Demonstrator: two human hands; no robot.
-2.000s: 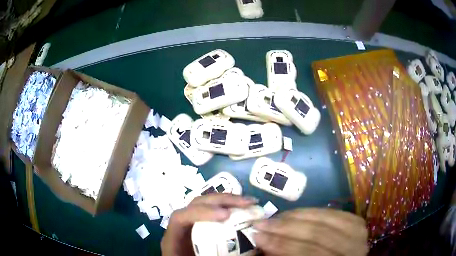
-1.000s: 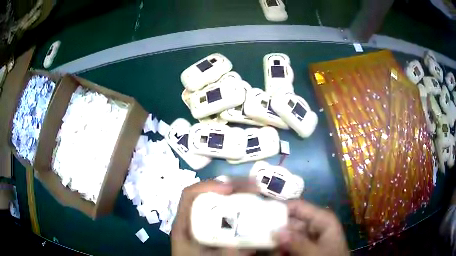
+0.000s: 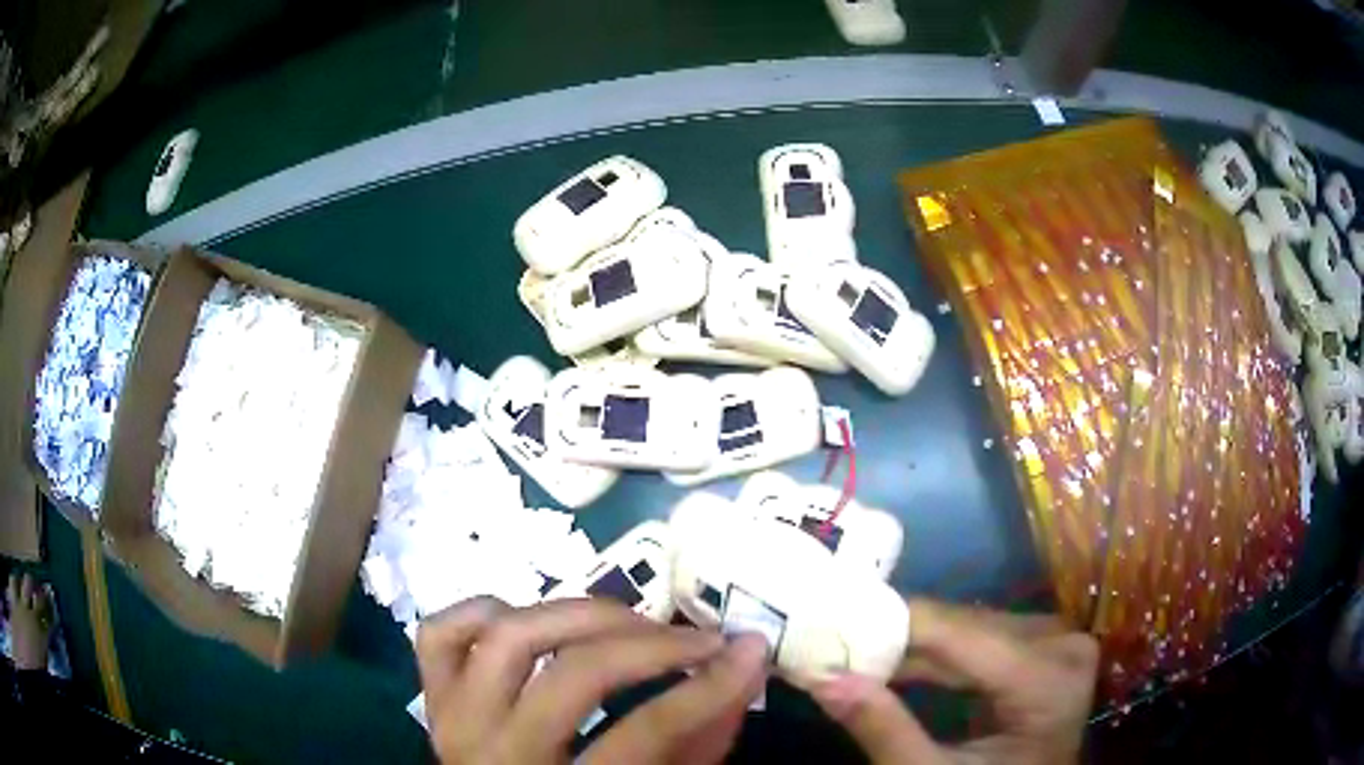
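A cream plastic housing (image 3: 838, 620) is held tilted low in the middle. My right hand (image 3: 965, 680) grips its right end, thumb below and fingers behind. My left hand (image 3: 591, 688) has its fingertips at a white square pad (image 3: 753, 616) on the housing's face, touching its lower edge. Whether the pad is stuck down cannot be told. A red wire (image 3: 850, 466) with a small white end shows just behind the held housing, over another housing (image 3: 875, 535) that is partly hidden. Several more cream housings (image 3: 628, 284) are piled beyond.
A heap of white squares (image 3: 464, 516) lies left of the hands, beside a divided cardboard box (image 3: 352, 478). An orange pack (image 3: 1122, 404) lies at right, with more housings (image 3: 1324, 314) past it. A pale metal rail (image 3: 598, 112) crosses behind. Another person's hand (image 3: 26, 620) shows at far left.
The held housing has tilted and moved right and up. My left hand has come off its left end to the pad on its face. The red wire shows more. Units beyond the rail have moved right.
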